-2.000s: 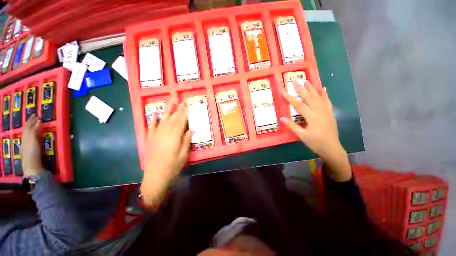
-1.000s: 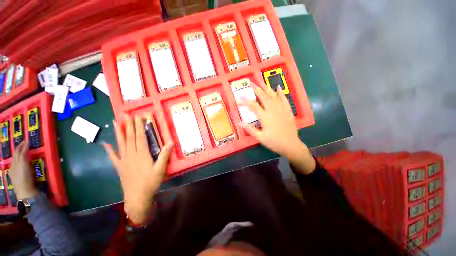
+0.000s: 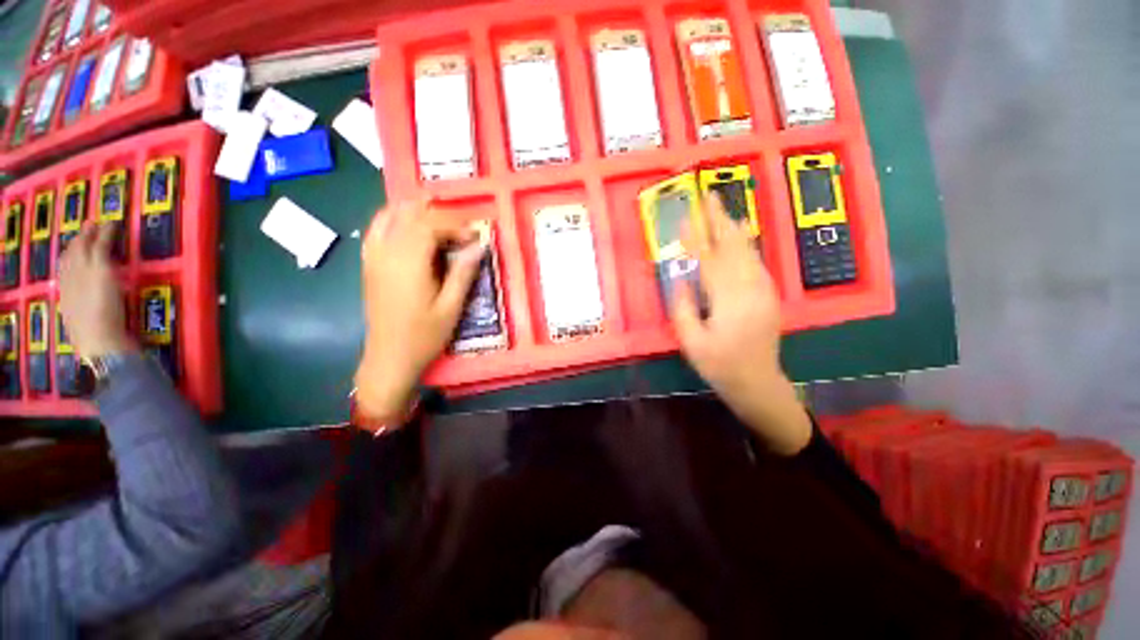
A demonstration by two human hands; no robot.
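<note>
The red phone tray [image 3: 875,238] lies before me. My right hand [image 3: 738,294] holds a yellow-and-black keypad phone [image 3: 678,231], face up and tilted, at the third front pocket. Another face-up phone [image 3: 730,190] is partly hidden by my fingers; one more [image 3: 820,219] lies in the right end pocket. A face-down phone with a white battery [image 3: 568,273] lies in the second front pocket. My left hand [image 3: 415,294] is curled at the left end pocket, thumb by a phone with a dark back [image 3: 480,300]; whether it grips anything is unclear. The back row phones [image 3: 535,106] lie face down, one orange.
Loose white batteries [image 3: 298,233] and blue ones [image 3: 296,153] lie left of the tray on the green bench [image 3: 294,350]. Another person's hand [image 3: 94,294] is over the neighbour's tray [image 3: 200,250]. Red trays stack behind [image 3: 269,23] and on the floor at right [image 3: 950,481].
More phones in the front row now lie face up. My right hand has moved left along that row and taken hold of a phone. My left hand's fingers have curled in.
</note>
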